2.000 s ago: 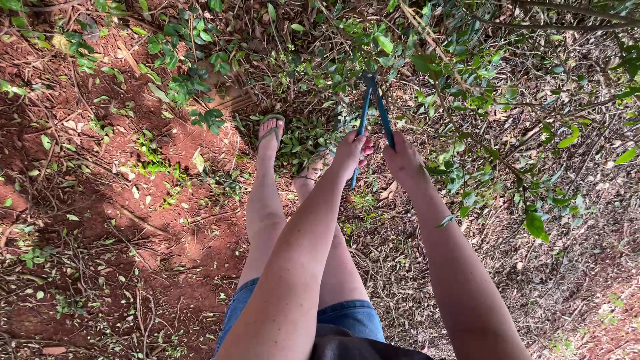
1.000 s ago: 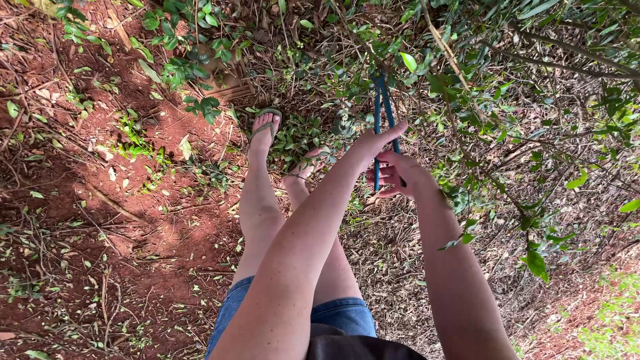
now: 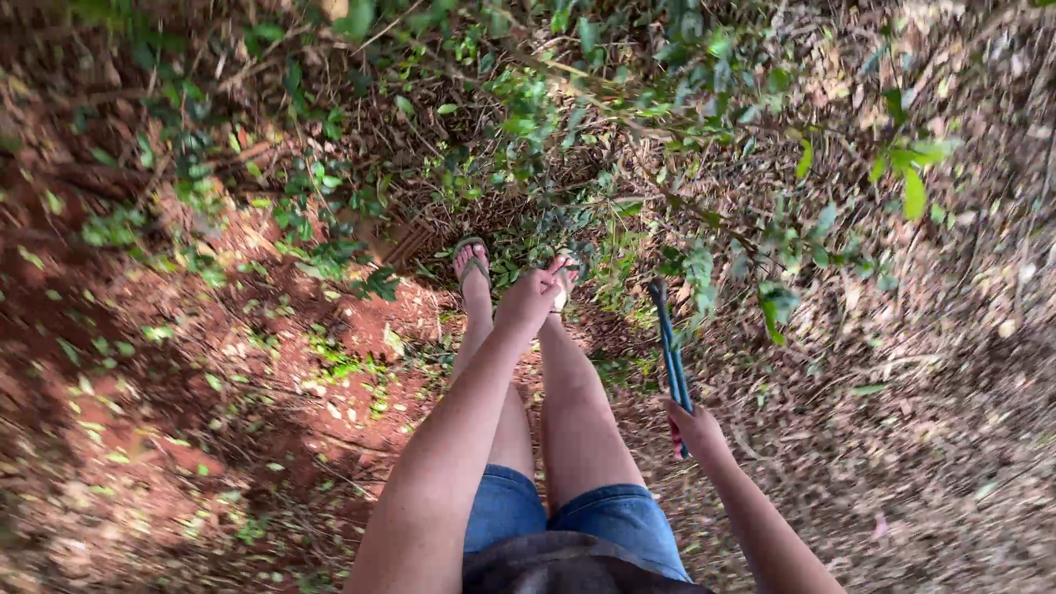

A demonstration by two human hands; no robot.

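My right hand (image 3: 695, 429) is closed around the blue handles of a pair of long-handled loppers (image 3: 674, 356), which point up and slightly left with the handles together. The dark head of the tool is at the top, beside low leaves. My left hand (image 3: 532, 299) is over my foot, its fingers bent near a leafy twig (image 3: 569, 266); whether the fingers pinch that twig cannot be made out. Blur softens much of the view.
Leafy green branches (image 3: 907, 169) reach in from the top and right. Red soil (image 3: 363, 322) with fallen leaves lies at the left, dry leaf litter (image 3: 891, 429) at the right. My feet, in flip-flops (image 3: 472, 266), stand by low plants.
My left hand has let go of the loppers and moved left, over my foot. My right hand has moved right and down with the tool, whose handles were apart two seconds ago and are now together.
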